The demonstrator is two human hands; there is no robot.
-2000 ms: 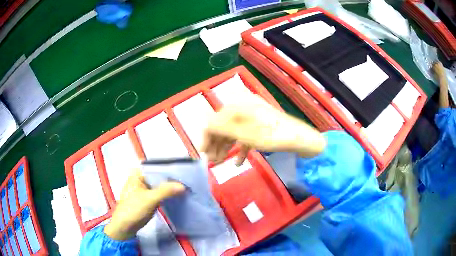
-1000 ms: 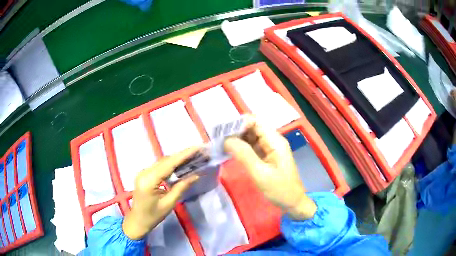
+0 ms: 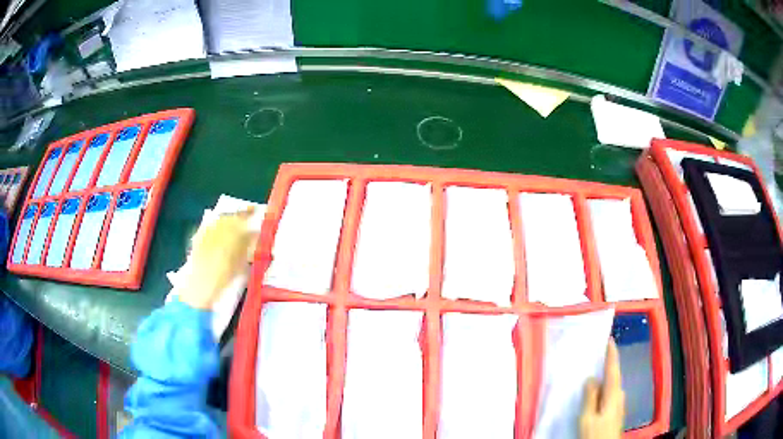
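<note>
A red foam tray (image 3: pixel 433 305) has white sleeves in both rows of cells. My right hand (image 3: pixel 606 401), cut off by the lower edge, touches the right side of the sleeve (image 3: pixel 567 369) in the fourth lower cell, index finger extended; I cannot tell if it grips it. A dark blue-grey smartphone (image 3: pixel 636 373) lies uncovered in the lower right cell, partly beside that finger. My left hand (image 3: pixel 216 257), slightly blurred, is on the loose stack of empty white sleeves (image 3: pixel 225 300) left of the tray; whether it has hold of one is unclear.
A tray of light phones with blue tops (image 3: pixel 146 231) lies at left. Stacked red trays (image 3: pixel 674 291) with a black insert (image 3: pixel 730 249) stand close at right. A metal rail (image 3: pixel 361 62), yellow paper (image 3: pixel 541 94) and white paper (image 3: pixel 627 123) are at the back.
The view has swung left. The phone and printed label are no longer held up between my hands. The fourth lower cell now holds a sleeve. My left hand has moved to the sleeve stack.
</note>
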